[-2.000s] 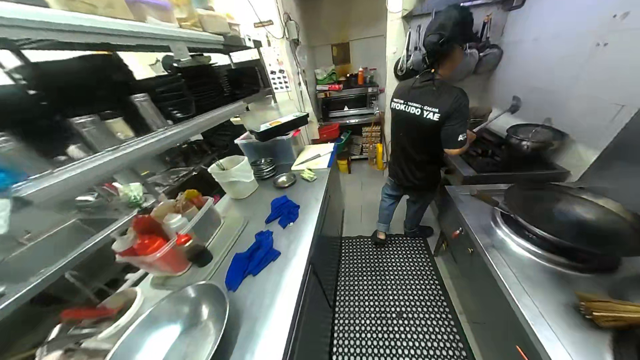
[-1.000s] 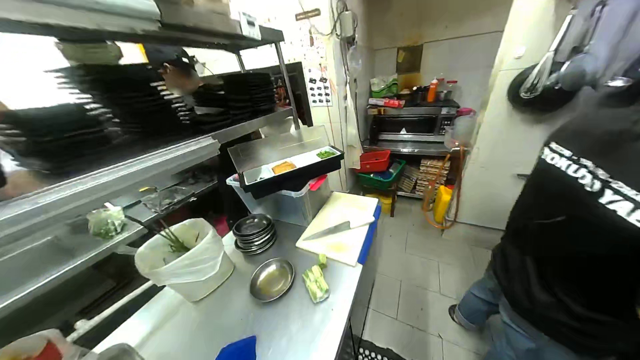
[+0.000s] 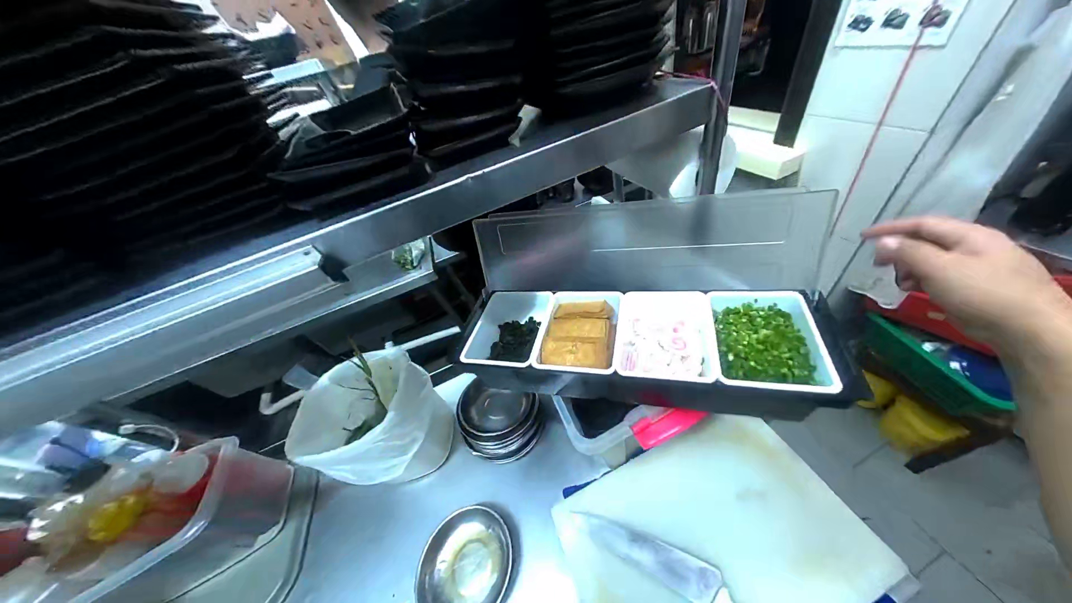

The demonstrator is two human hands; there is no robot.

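My right hand (image 3: 963, 268) is raised at the right, fingers apart and holding nothing. Left of it stands a black condiment box (image 3: 653, 387) with its clear lid (image 3: 662, 243) tilted up. Its white compartments hold dark seaweed (image 3: 513, 339), fried tofu pieces (image 3: 578, 335), sliced pink-and-white fish cake (image 3: 666, 343) and chopped green onion (image 3: 764, 343). Below the box, a knife (image 3: 649, 553) lies on a white cutting board (image 3: 737, 502). My left hand is out of view.
A lined white bin (image 3: 377, 419), stacked metal bowls (image 3: 498, 419) and a metal dish (image 3: 466, 557) stand on the steel counter. A tub of bottles (image 3: 209, 502) is at lower left. Stacks of black dishes (image 3: 126, 117) fill the steel shelf above. Green and red baskets (image 3: 938, 360) stand at right.
The view has moved up to the condiment box and cutting board. My right hand has come into view at the right. The co-worker at the right is no longer in view.
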